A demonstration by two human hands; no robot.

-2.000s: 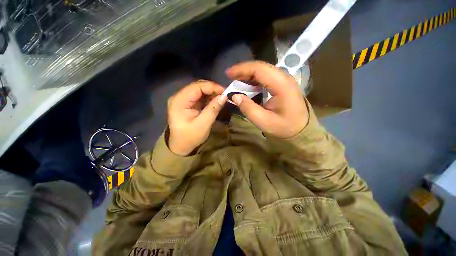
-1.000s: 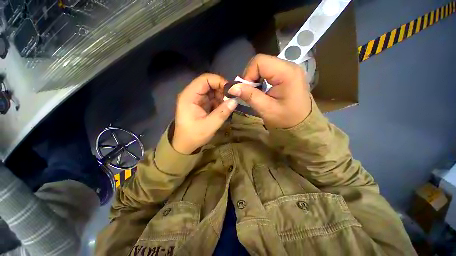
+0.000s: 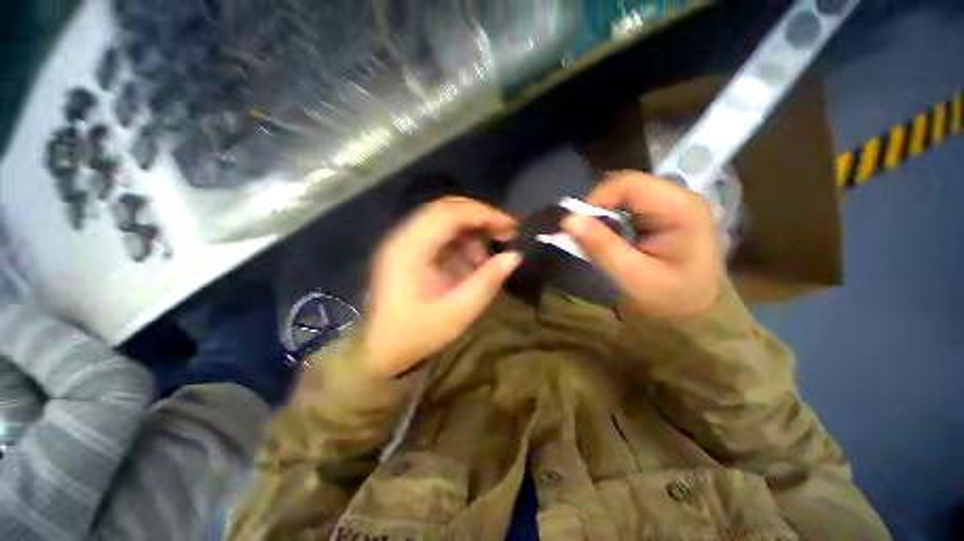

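Note:
My left hand pinches a small dark module between thumb and fingers over my lap; it is blurred and mostly hidden by the fingers. My right hand grips the white release liner near its end. The short end of the liner shows white and dark at my right fingertips, close to my left fingertips. A dark patch lies between the two hands; whether it is a pad or part of the module I cannot tell. The liner runs up to the top right with a row of grey discs.
The white bench curves across the upper left, bearing a shiny clear tray and a loose group of dark modules. An open cardboard box stands beyond my right hand. Another person's grey striped sleeve is at lower left.
The view has swung left, showing more bench and the loose modules. My hands have parted slightly, and the liner end now shows at my right fingertips.

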